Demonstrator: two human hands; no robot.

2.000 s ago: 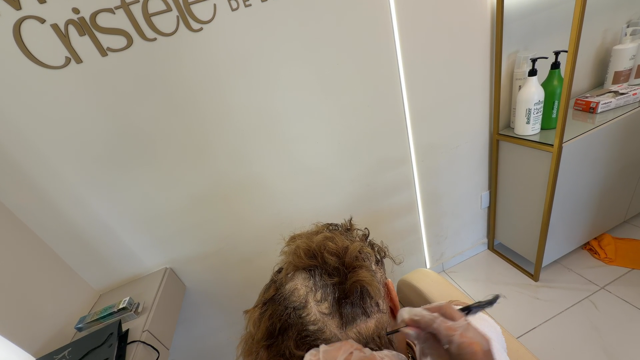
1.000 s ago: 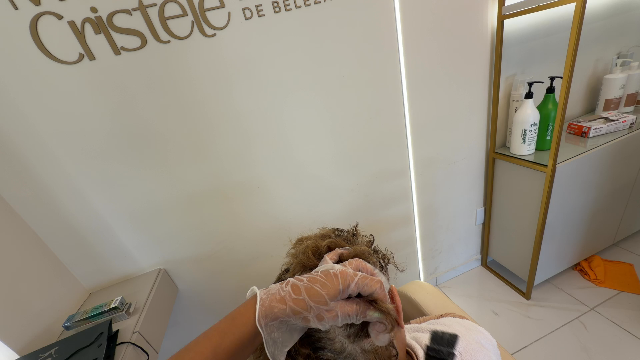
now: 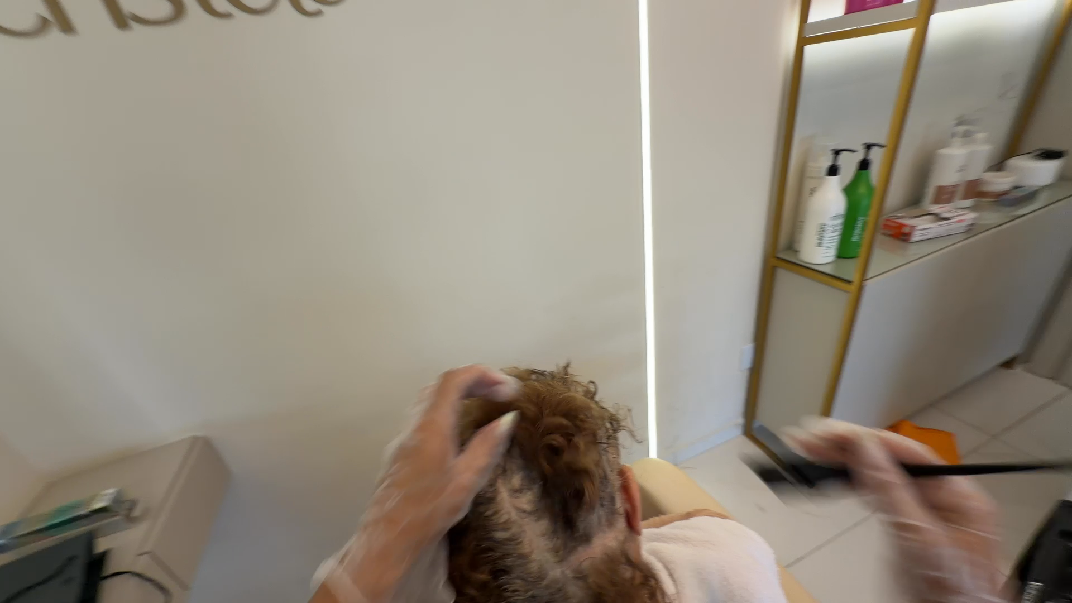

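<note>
My left hand [image 3: 427, 477], in a clear plastic glove, touches the left side of a seated person's head, thumb and fingers apart at the curly brown hair [image 3: 557, 435]. Parted sections of hair show pale product along the scalp. Off to the right of the head, my right hand [image 3: 904, 494], also gloved and blurred by motion, holds a black tint brush [image 3: 816, 473] with a thin pointed handle. A white towel [image 3: 712, 557] lies over the person's shoulder.
A beige chair [image 3: 666, 486] is under the person. Pump bottles [image 3: 823, 218] and a box [image 3: 930, 224] stand on gold-framed shelving at right. An orange cloth [image 3: 925, 440] lies on the tiled floor. A small cabinet [image 3: 180, 502] stands at lower left.
My left hand has moved from the top of the head to its left side, fingers spreading. My right hand has come up at the right with the brush. The view has swung right.
</note>
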